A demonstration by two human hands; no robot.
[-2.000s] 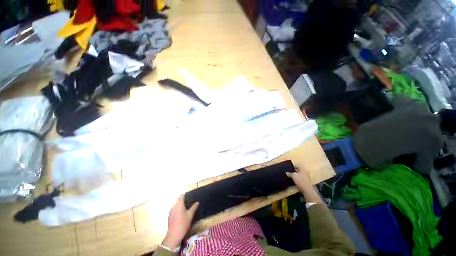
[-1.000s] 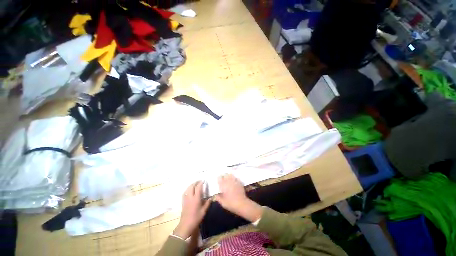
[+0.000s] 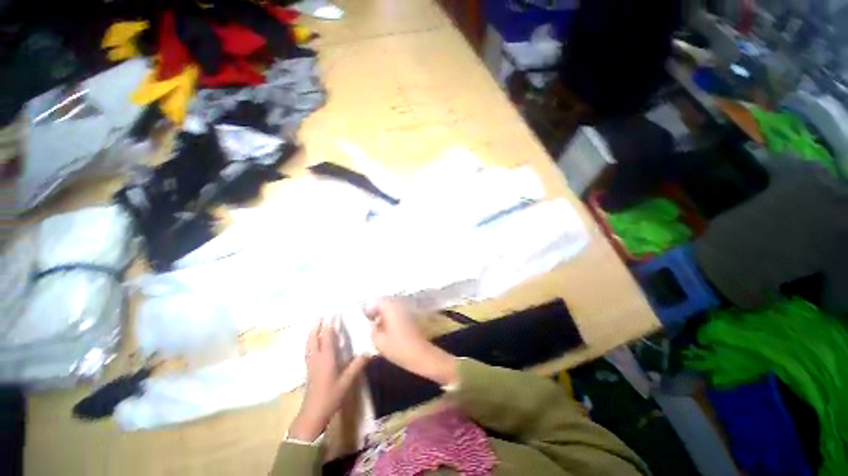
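White cut panels (image 3: 279, 270) lie across the middle of the table, overexposed. My left hand (image 3: 325, 372) lies on the near white panel, fingers pointing away from me. My right hand (image 3: 400, 337) is beside it with fingers bent down at the white fabric; glare and blur hide whether it grips any. A black fabric strip (image 3: 521, 339) lies along the near table edge, partly under my right forearm. A narrow black offcut (image 3: 358, 179) lies on the far side of the white panels.
A tied white bundle (image 3: 79, 293) and a black scrap (image 3: 112, 395) are at the left. Black offcuts (image 3: 181, 191) and red and yellow pieces (image 3: 218, 51) lie beyond. Bins with green pieces (image 3: 651, 226) stand right of the table (image 3: 614, 307).
My hands have left the black strip and moved onto the white panel. In the last second they moved slightly left, and the white panel's right end shifted a little.
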